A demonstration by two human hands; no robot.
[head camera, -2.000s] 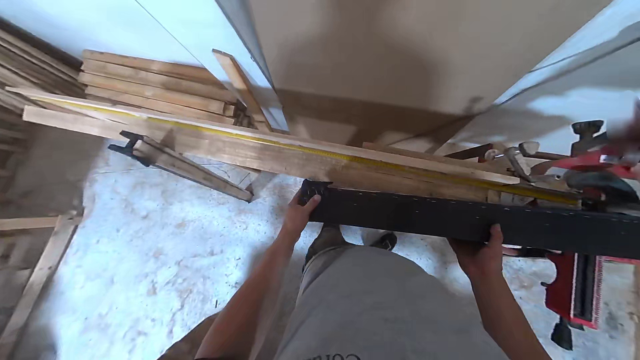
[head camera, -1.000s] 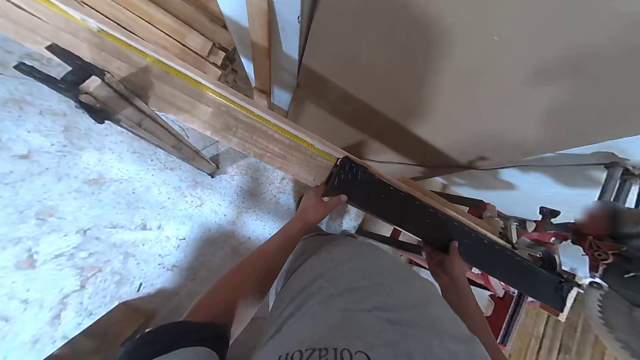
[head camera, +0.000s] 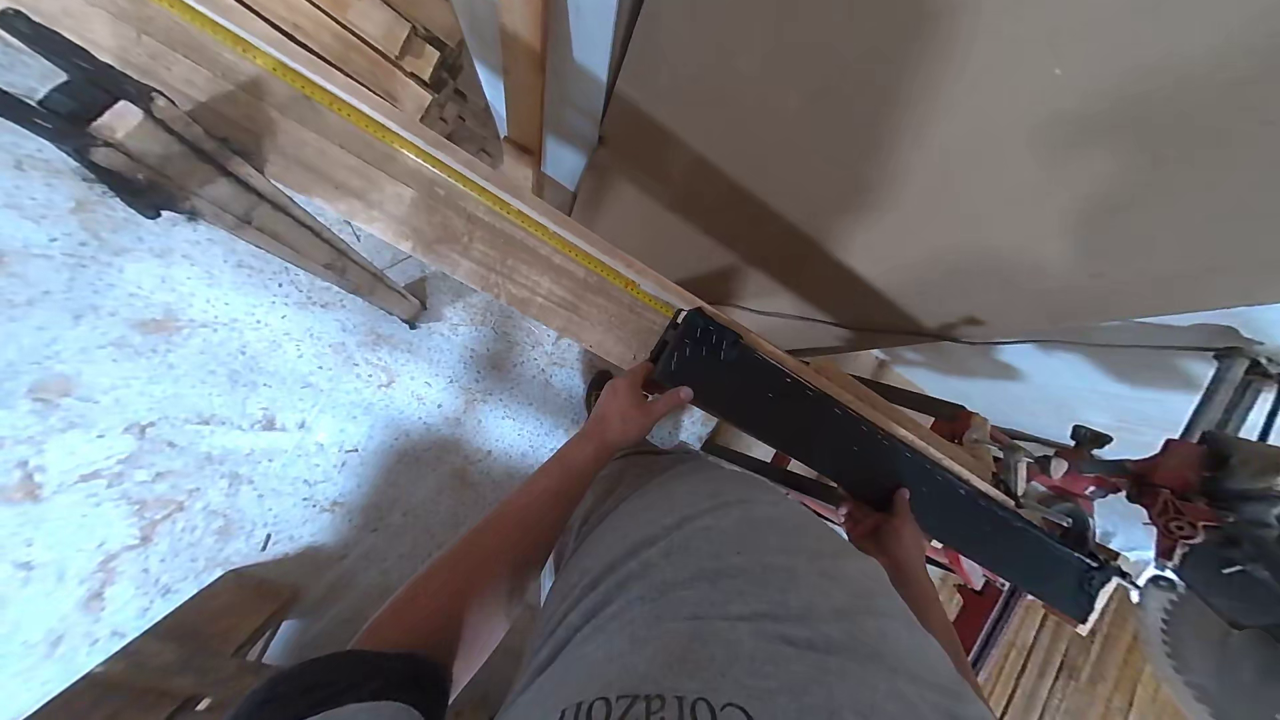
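A long board wrapped in black, stapled material [head camera: 820, 420] lies at a slant on a wooden plank [head camera: 420, 210], its right end near the miter saw's toothed blade [head camera: 1185, 640]. Around its left end my left hand [head camera: 635, 405] is closed, thumb on top. My right hand [head camera: 890, 525] grips the near edge farther along, with its fingers partly hidden beneath. A yellow measuring tape [head camera: 450, 172] runs along the plank up to the board's left end.
A sawhorse with black brackets [head camera: 90, 110] stands at the upper left. Stacked lumber [head camera: 350, 40] lies behind the plank. The red miter saw [head camera: 1170, 490] is at the right, a large tan panel [head camera: 900, 150] behind the work. A wooden piece [head camera: 170, 650] sits at lower left.
The black-covered board, held in both hands, has shifted off the tape, more of which shows along the plank than two seconds ago. The view has swung towards the saw.
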